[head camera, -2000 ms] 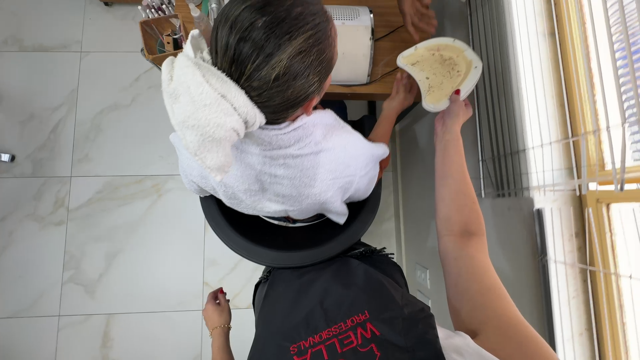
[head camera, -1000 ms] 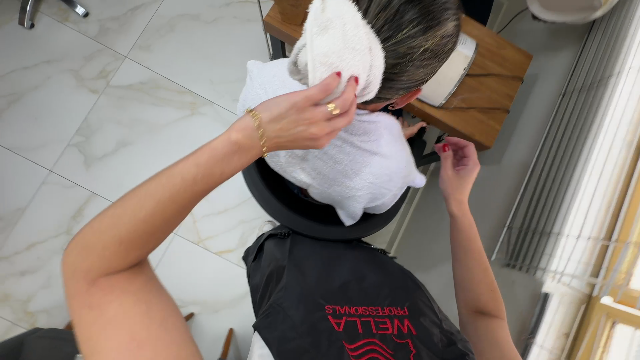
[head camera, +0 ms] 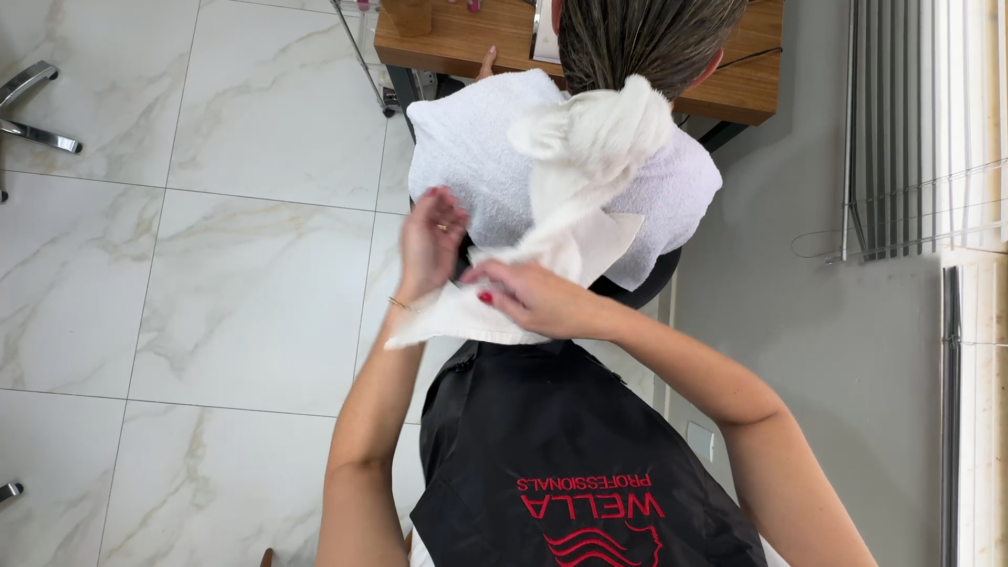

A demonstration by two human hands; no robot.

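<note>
A white towel [head camera: 598, 142] is wrapped around the lower part of a seated person's dark, wet-looking hair [head camera: 646, 39]. Its loose end runs down toward the black apron. Near that end, my left hand [head camera: 433, 240] is raised with fingers apart, blurred, holding nothing that I can see. My right hand [head camera: 528, 295] lies over the loose towel end, thumb and fingers close to the cloth; motion blur hides whether they grip it. Another white towel [head camera: 480, 157] covers the person's shoulders. Below my hands is the black apron [head camera: 551, 417] that I wear.
A wooden table [head camera: 465, 39] stands beyond the person, whose fingers show at its edge. The black chair back [head camera: 661, 279] is behind their shoulders. A wheeled metal trolley [head camera: 358, 47] is at upper left, chrome chair legs [head camera: 35, 134] at far left, and a grey wall with blinds [head camera: 890, 142] at right.
The towel's end, gathered up at the hair before, now hangs down loosely. My left hand has left the bundle near the head, and both hands are now lower, by the loose end. The view has shifted.
</note>
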